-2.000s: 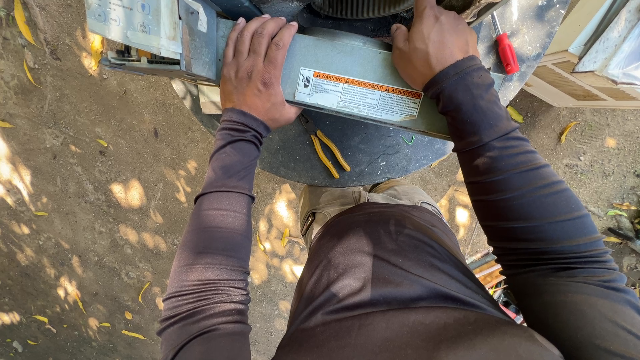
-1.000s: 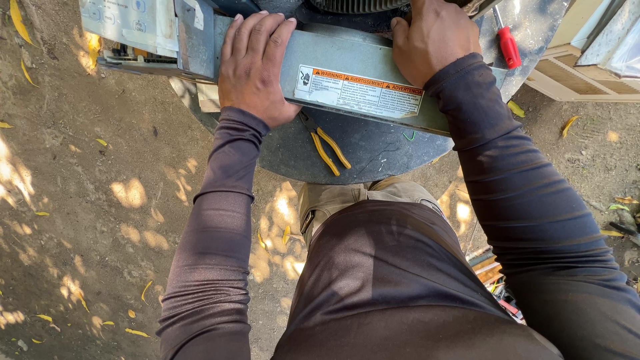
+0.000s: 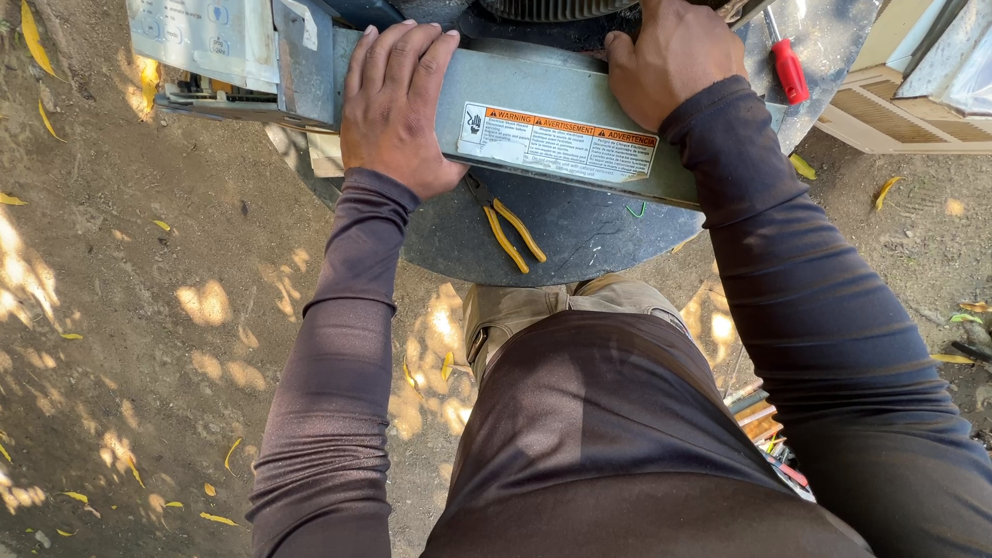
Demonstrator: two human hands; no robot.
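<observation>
A grey sheet-metal housing of an air conditioner [image 3: 527, 85], bearing a warning label [image 3: 558, 142], lies across a round dark table [image 3: 612, 240]. My left hand [image 3: 399, 105] rests over its left part, fingers on the top edge and thumb at the lower edge. My right hand [image 3: 674, 58] is at the upper right edge, fingertips hidden behind the metal, so its hold is unclear. Between the hands, at the top, shows a ribbed blower wheel [image 3: 554, 8]. A control panel [image 3: 205, 35] is on the left end. Pliers with yellow handles [image 3: 515, 232] lie below my left hand.
A red-handled screwdriver [image 3: 789, 70] lies on the table's right side. Beige plastic grille panels [image 3: 891, 116] are on the ground at right. Behind my right arm, several tools [image 3: 763, 426] show low down. Dirt ground [image 3: 155, 310] with yellow leaves surrounds the table.
</observation>
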